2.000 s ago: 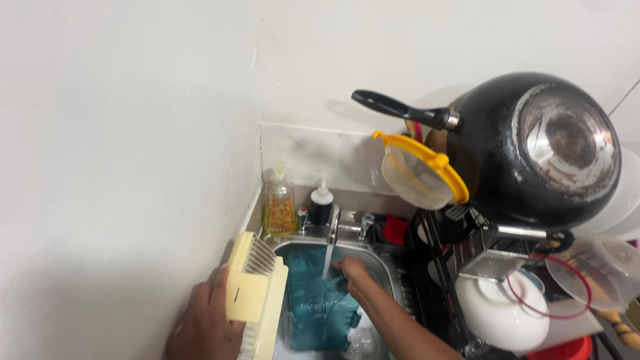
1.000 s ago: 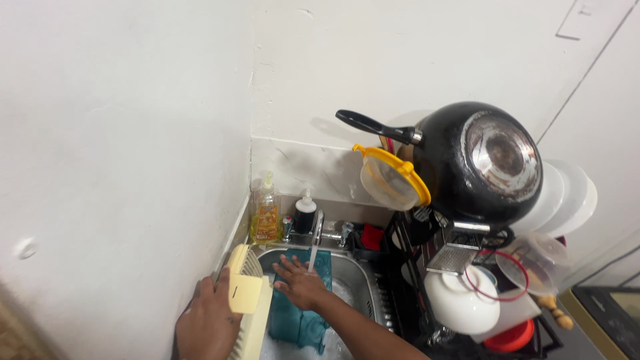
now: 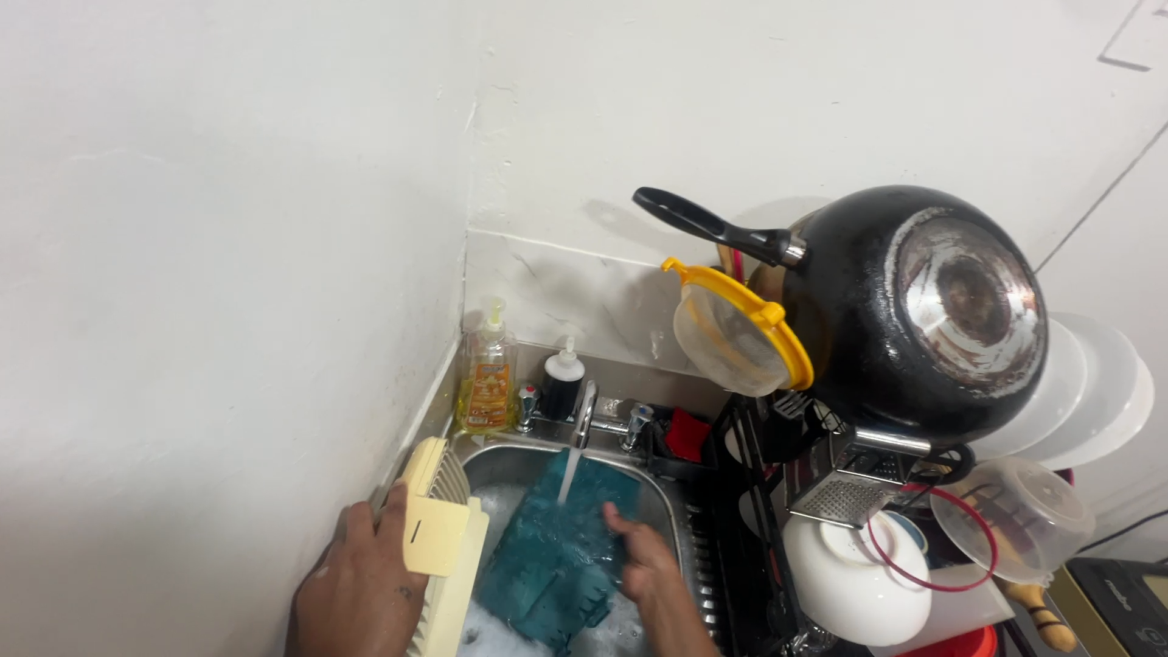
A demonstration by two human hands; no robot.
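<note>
My left hand [image 3: 365, 579] grips a cream slotted plastic part [image 3: 443, 538], upright at the sink's left edge against the wall. My right hand [image 3: 643, 557] is at the right edge of a teal plastic piece [image 3: 557, 538] in the stainless steel sink [image 3: 675, 511]; its fingers are partly hidden, with the thumb on top. Water runs from the faucet [image 3: 585, 411] onto the teal piece. Suds lie around it in the basin.
Behind the sink stand a yellow dish soap bottle [image 3: 489, 383] and a dark pump bottle [image 3: 562, 381]. A dish rack at the right holds a black pan [image 3: 922, 310], a yellow-rimmed strainer [image 3: 744, 338], a metal grater [image 3: 849, 479] and a white bowl [image 3: 858, 579]. A red sponge [image 3: 686, 435] sits beside the tap.
My right hand has moved from lying flat on the upper part of the teal piece to its right edge. The teal piece now lies tilted in the basin. My left hand keeps hold of the cream part.
</note>
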